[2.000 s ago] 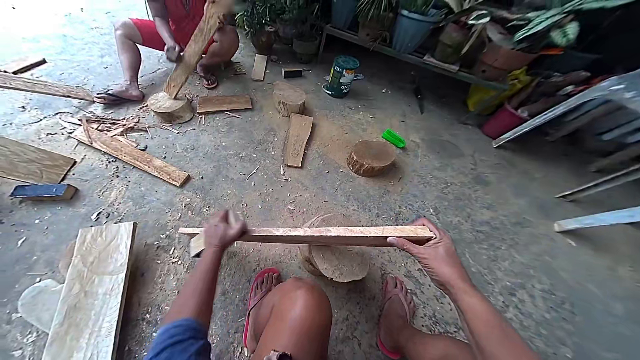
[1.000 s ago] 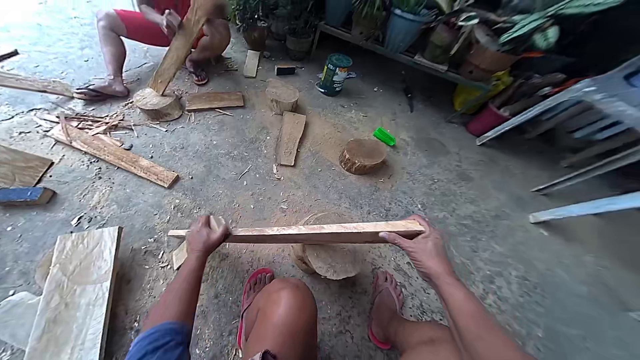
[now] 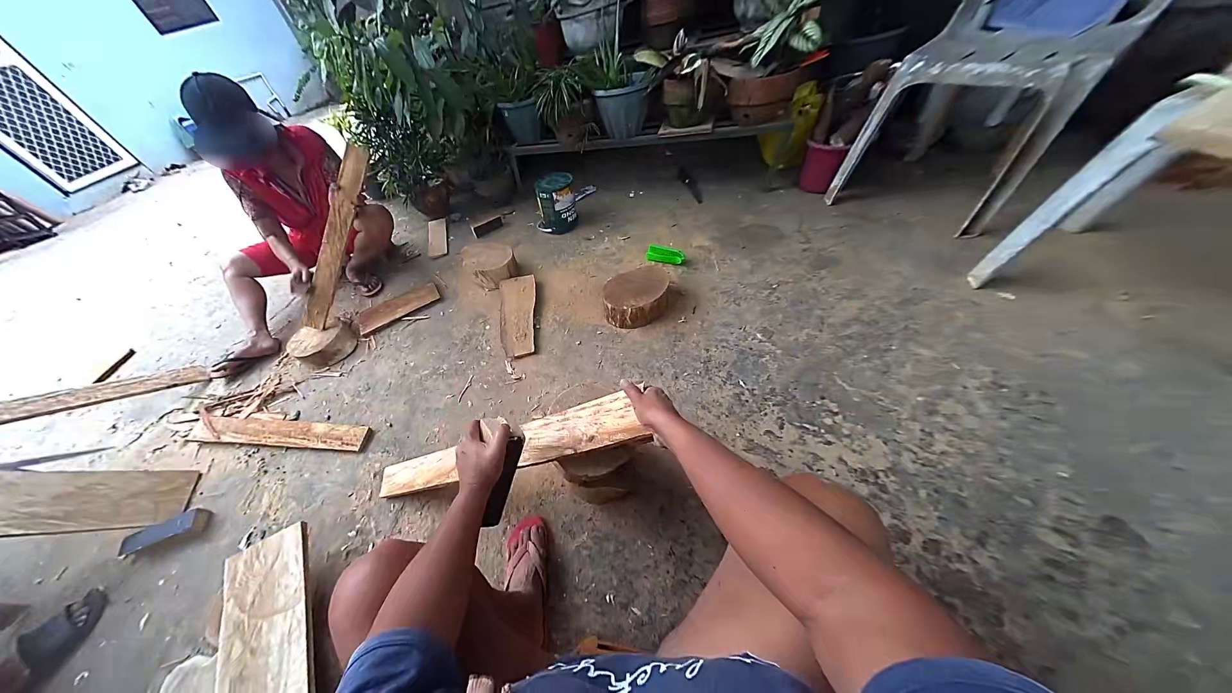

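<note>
A wooden board [image 3: 577, 426] lies across a round wood stump [image 3: 597, 474] before my knees, its broad face up and its left end lower. My right hand [image 3: 654, 409] grips the board's right end. My left hand [image 3: 483, 457] is closed around a dark-faced block [image 3: 503, 481], which looks like a sanding block, held against the board left of its middle. The block's underside is partly hidden by the hand.
A co-worker in red [image 3: 298, 192] holds an upright board on another stump [image 3: 322, 344]. Beyond my board are more stumps [image 3: 636, 296], a green plastic object [image 3: 665, 254] and a can [image 3: 555, 203]. A pale board [image 3: 265, 611] lies at lower left; plastic chairs [image 3: 1001, 67] stand right.
The board has turned from edge-up to broad face up, its right end now farther from me. The dark-faced block now shows in my left hand. The view has tilted up.
</note>
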